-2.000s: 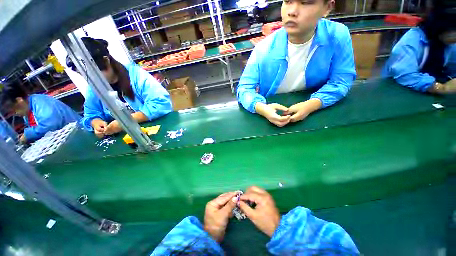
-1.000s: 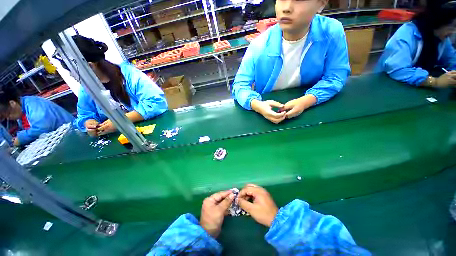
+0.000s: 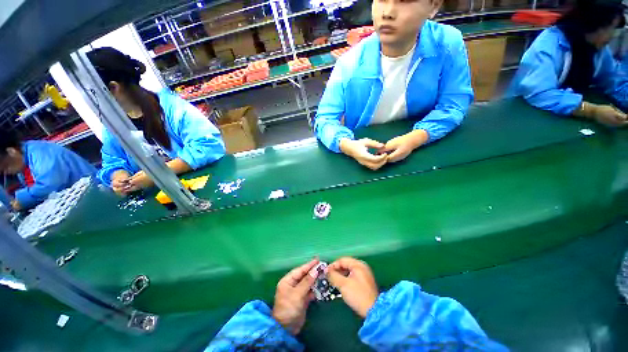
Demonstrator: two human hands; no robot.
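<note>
A small part-assembled device (image 3: 321, 283), silver-white and dark, is held in the fingertips of both hands over the near edge of the green belt. My left hand (image 3: 294, 295) grips its left side, with a small pale piece at the thumb and fingertips. My right hand (image 3: 354, 283) has its fingertips on the device's upper right. The fingers hide part of the device, and its fine details are too small to tell.
A round silver unit (image 3: 321, 210) lies on the green belt (image 3: 385, 216). More parts (image 3: 133, 289) lie at the left near a slanting metal post (image 3: 76, 275). Across the belt are seated workers, white pieces (image 3: 231, 185), a yellow item (image 3: 195, 183) and a pale tray (image 3: 55, 206).
The round unit and other belt parts have shifted right relative to my hands. The device shows more of its dark and pale face between my fingers. Both hands stay on it.
</note>
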